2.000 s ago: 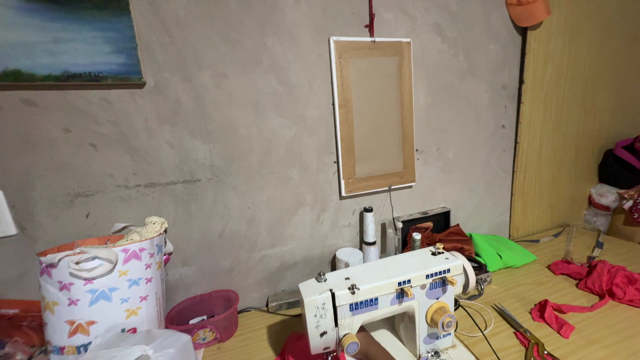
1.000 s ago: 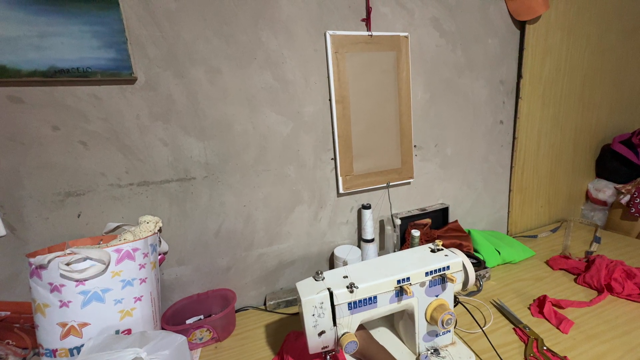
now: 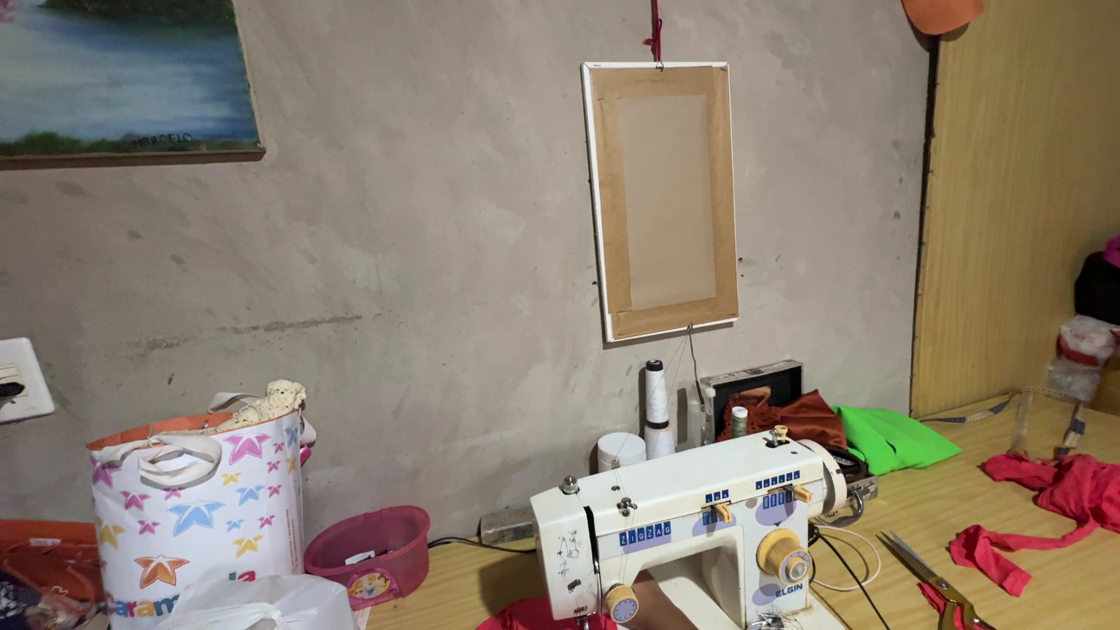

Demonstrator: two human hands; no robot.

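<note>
Neither my left hand nor my right hand can be clearly made out. A white Elgin sewing machine (image 3: pixel 691 494) stands at the lower middle, its base cut off by the bottom edge. Red fabric (image 3: pixel 525 616) lies at its left end. Under the machine's arm shows a brownish patch that I cannot identify. Metal scissors with gold-coloured handles (image 3: pixel 932 573) lie right of the machine, over a scrap of red fabric. More red fabric (image 3: pixel 1072 492) is bunched and trailing farther right. Behind the machine stand a white thread cone (image 3: pixel 656 395) and a wider white spool (image 3: pixel 621 451).
A star-patterned bag (image 3: pixel 197 516), a white plastic bag (image 3: pixel 262 604) and a pink plastic tub (image 3: pixel 372 556) stand at left. Behind the machine are an open case (image 3: pixel 751 378) and green fabric (image 3: pixel 892 440). A tape measure (image 3: pixel 971 416) and cables lie on the wooden table (image 3: pixel 910 490).
</note>
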